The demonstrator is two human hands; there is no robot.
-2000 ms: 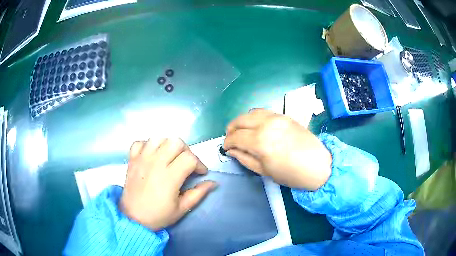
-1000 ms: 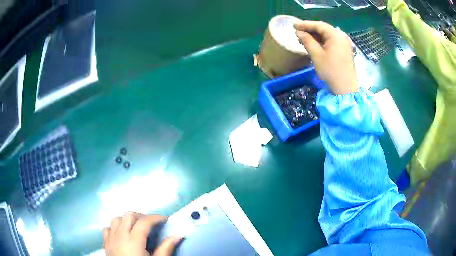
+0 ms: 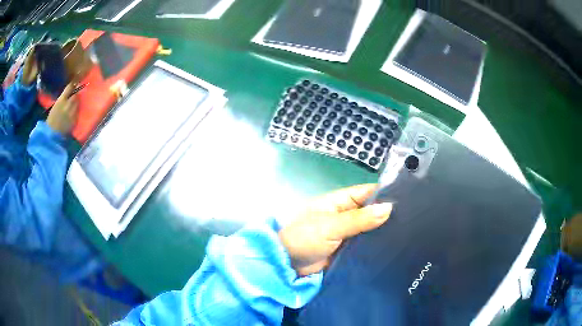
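Observation:
A dark grey tablet back cover (image 3: 447,216) with brand lettering lies at a slant in the lower right. My left hand (image 3: 325,226) grips its left edge, thumb on top. Its camera area has one black round part (image 3: 411,163) and a paler ring beside it. A white backing sheet (image 3: 490,137) shows behind and beside the cover. The ring sheet (image 3: 335,124), with rows of black rings, lies just beyond the cover's camera corner. My right hand is not in view; a piece of blue sleeve may show at the lower right edge.
A framed panel stack (image 3: 143,143) lies left. Further covers (image 3: 440,57) on white sheets line the far side. A neighbour in blue sleeves works at a red-orange tray (image 3: 118,63), far left. A blue parts bin (image 3: 544,280) is cut off at the right edge.
The view has swung left. My left hand now grips the cover's edge, and the cover appears larger and nearer. My right hand, earlier above the bin, has left the picture.

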